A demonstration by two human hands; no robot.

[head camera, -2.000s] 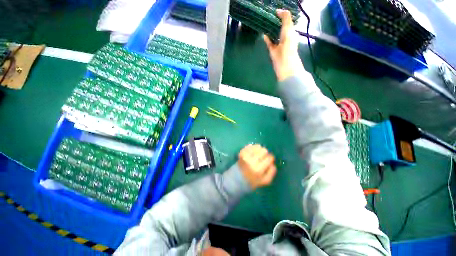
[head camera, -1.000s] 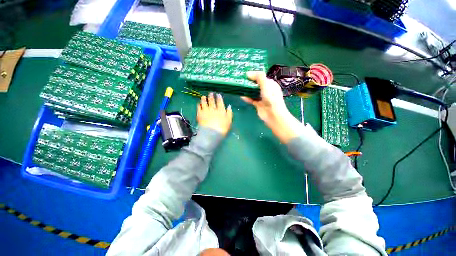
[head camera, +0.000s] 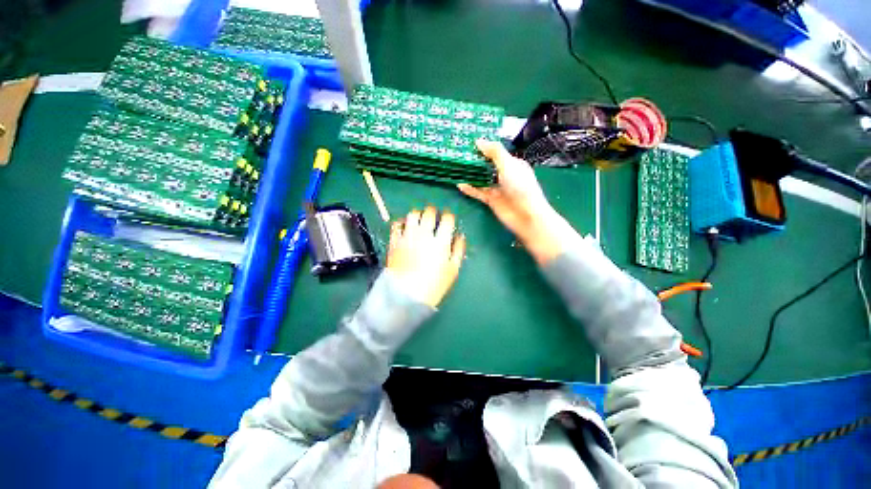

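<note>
A stack of green PCB panels [head camera: 420, 129] stands at the back middle of the green bench mat. My right hand [head camera: 511, 196] grips its right end, thumb on top and fingers at the front side. My left hand [head camera: 425, 256] lies palm down on the mat in front of the stack, fingers slightly apart, with nothing visible in it. A thin pale yellow strip [head camera: 376, 196] lies between the stack and my left fingers. The silver solder spool [head camera: 338, 239] with black ends stands left of my left hand.
A blue bin [head camera: 250, 277] of PCB panels is at left, a blue rod [head camera: 279, 287] beside it. A black fan [head camera: 568, 132] and tape roll [head camera: 642, 122] are right of the stack. Farther right are a PCB panel [head camera: 662, 210], blue soldering station [head camera: 723, 191], orange-handled cutters [head camera: 684, 289] and cords.
My right hand has brought the stack down from the far back to the mat behind my left hand. My left hand has opened from a closed pose and moved left. The fan now shows.
</note>
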